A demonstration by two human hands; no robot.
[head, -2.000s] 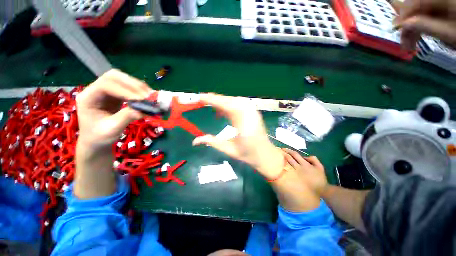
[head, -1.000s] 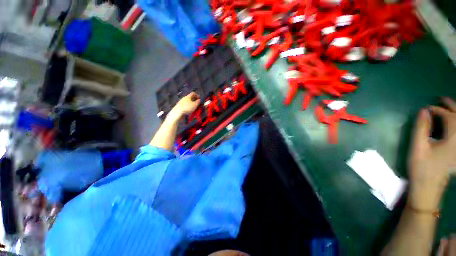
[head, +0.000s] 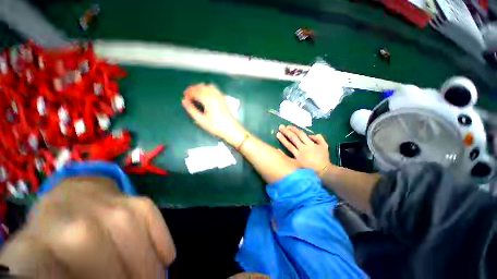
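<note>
My right hand (head: 212, 111), with a thin band at the wrist, is over the green mat, its fingers closed on a small dark unit (head: 198, 105). My left hand (head: 92, 229) is large and blurred, close to the camera at the bottom left; its fingers are curled and whatever they may hold is hidden. A big heap of red clamps (head: 54, 103) with white pieces at their jaws lies at the left. One red clamp (head: 144, 161) lies at the heap's near right edge. White slips (head: 210, 158) lie below my right hand.
Another person's hand (head: 305, 148) rests on the mat, right of my forearm. A plastic bag with white wipes (head: 321, 87), a white panda fan (head: 417, 136) and a black phone (head: 354, 155) are at the right. Small units (head: 304, 34) lie on the conveyor beyond the pale strip.
The view has swung from the dark clamp tray at the left back to the bench. My left hand has left the tray and is near the camera. My right hand stays over the mat.
</note>
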